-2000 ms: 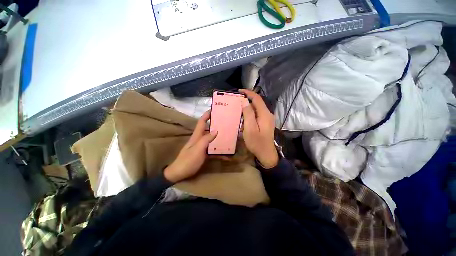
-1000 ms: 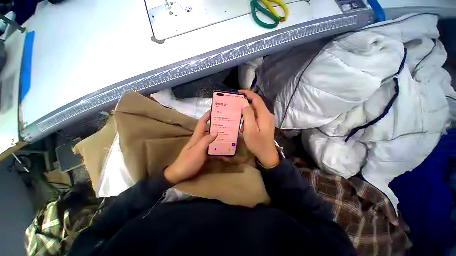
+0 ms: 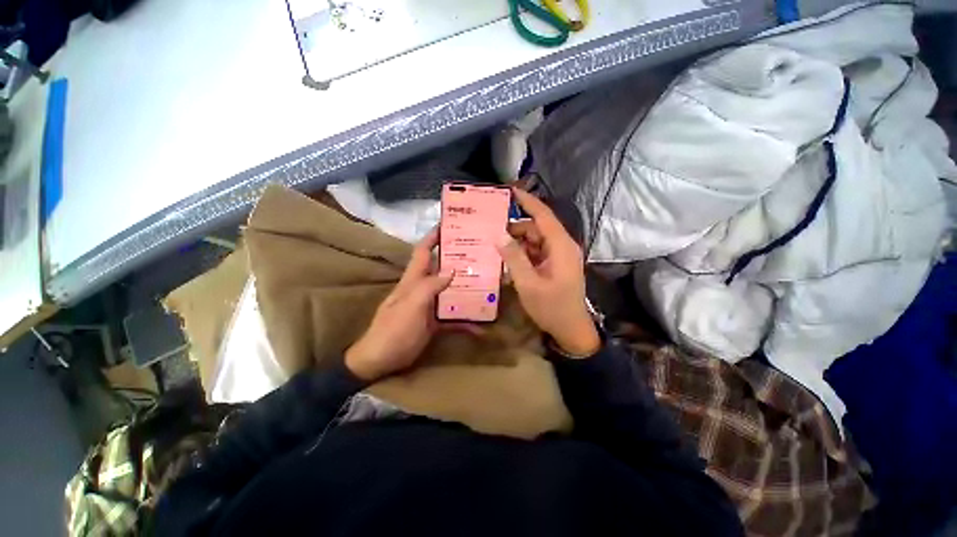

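Observation:
A smartphone [image 3: 471, 252] with a lit pink screen and lines of small text is upright over my lap. My left hand [image 3: 404, 315] holds its left side, with the thumb at the lower left of the screen. My right hand [image 3: 548, 275] is at its right side, with the thumb at the screen's right edge and the fingers bent beside and partly behind the phone. The tan shell piece [image 3: 325, 283] lies on my lap under both hands, with a white inside face showing at its left.
The white machine table [image 3: 189, 105] with a grey ruler-marked edge spans the front. Green and yellow scissors [image 3: 540, 23] lie on it. A puffy white padded lining [image 3: 724, 157] is heaped at the right. Brown plaid fabric [image 3: 724, 420] lies at the lower right. Blue tape [image 3: 55, 147] is at the left.
The phone screen went from nearly blank to lines of text. My right hand has shifted slightly right and down, its fingers more bent. The table and scissors sit higher and further left in view.

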